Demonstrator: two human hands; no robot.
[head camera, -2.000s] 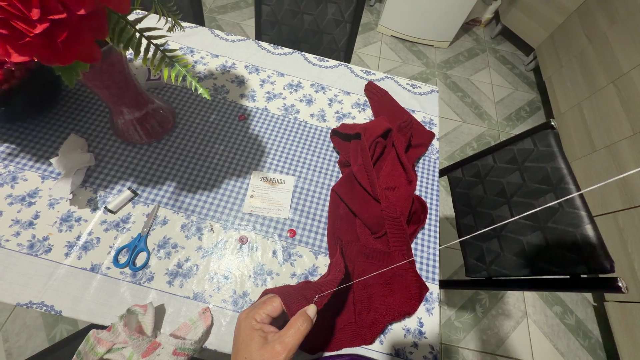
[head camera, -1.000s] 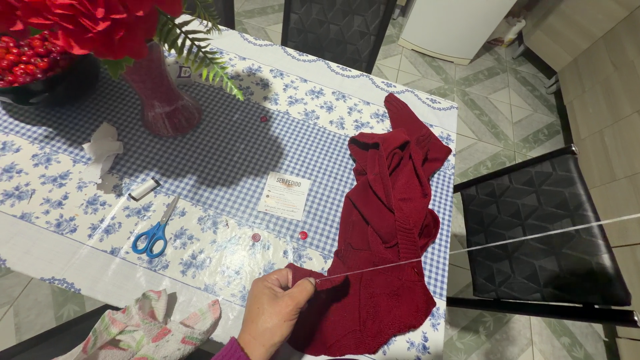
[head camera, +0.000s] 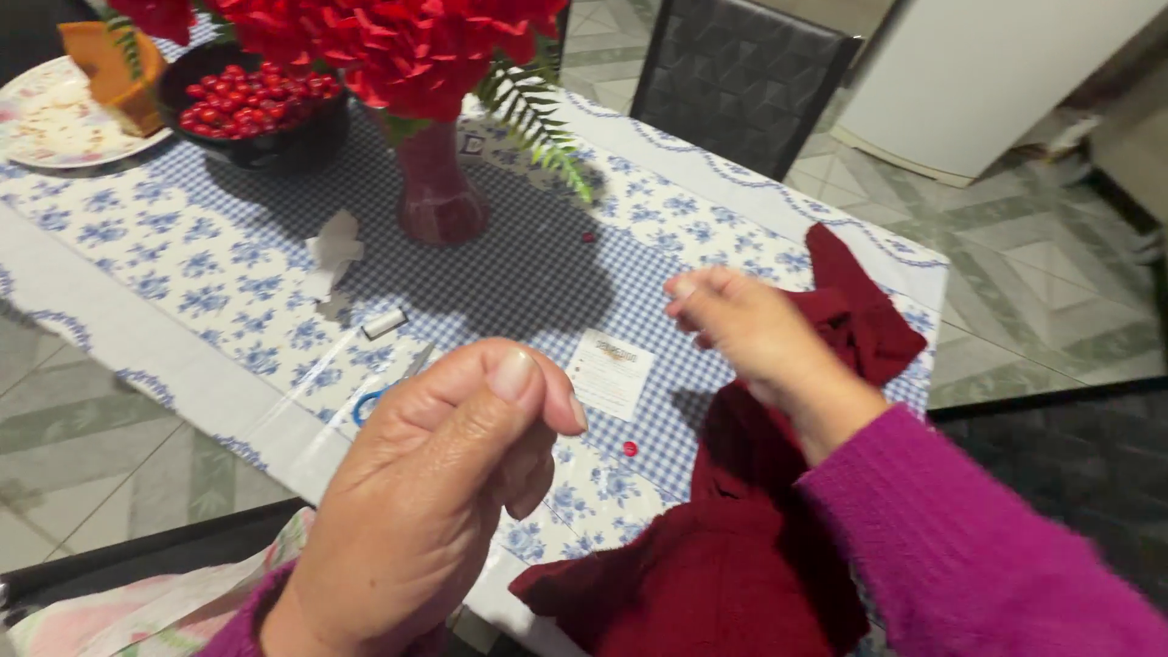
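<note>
My left hand (head camera: 456, 465) is raised near the camera, thumb pressed to the curled index finger; whether a thread or needle is between them does not show. My right hand (head camera: 744, 333) hovers over the dark red knitted garment (head camera: 721, 575), thumb and fingertips close together, blurred; what it pinches cannot be made out. A red button (head camera: 630, 449) lies on the checked cloth left of the garment, below a white printed card (head camera: 610, 374). Blue-handled scissors (head camera: 367, 406) are partly hidden behind my left hand, near a white thread spool (head camera: 384, 324).
A pink glass vase (head camera: 443, 187) with red flowers, a black bowl of red berries (head camera: 251, 155), a plate (head camera: 55, 114) and crumpled white paper (head camera: 336, 251) stand or lie farther back. A small dark red piece (head camera: 589, 237) lies near the vase. Black chairs (head camera: 739, 82) flank the table.
My left hand has come off the garment and up toward the camera. My right hand has come into view. The white thread stretched across the garment no longer shows. The view has shifted left.
</note>
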